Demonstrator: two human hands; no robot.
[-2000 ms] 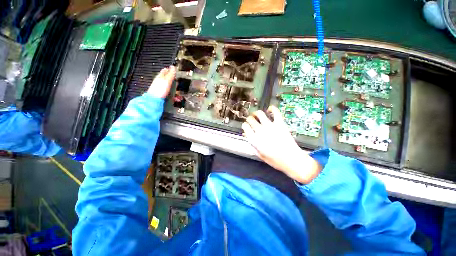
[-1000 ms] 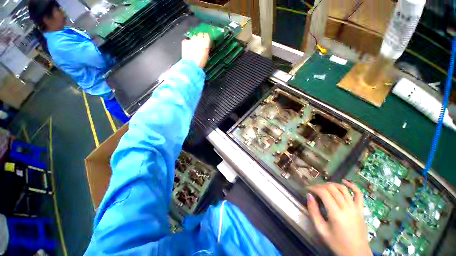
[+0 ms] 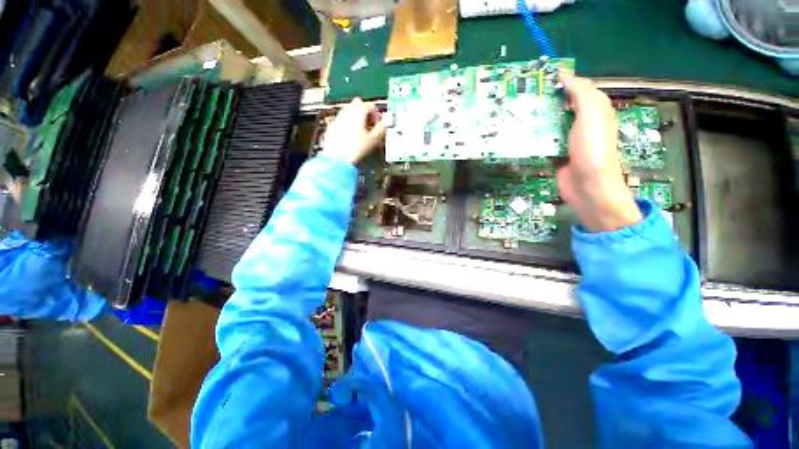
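Note:
A wide green printed circuit board [image 3: 477, 112] is held up above the conveyor by its two short ends. My left hand [image 3: 352, 131] grips its left end with the fingers. My right hand [image 3: 596, 145] grips its right end. Below it, a solder pallet with unfilled nests [image 3: 407, 206] shows partly at the left; the held board and my left hand hide its upper part. The pallet beside it on the right holds green boards [image 3: 517, 210], also partly hidden by the held board and my right hand.
A black ribbed tray [image 3: 250, 167] and layered board stack [image 3: 180, 175] stand left of the conveyor. The silver front rail [image 3: 464, 278] runs before me. A cardboard box [image 3: 186, 364] is low left. A brown square base [image 3: 420, 31] lies on the green bench. Another person's sleeve [image 3: 48, 276] shows at left.
My left hand has come back from the board stack to above the conveyor. A board is now held between both hands. My right hand has risen off the loaded pallet. The view has turned.

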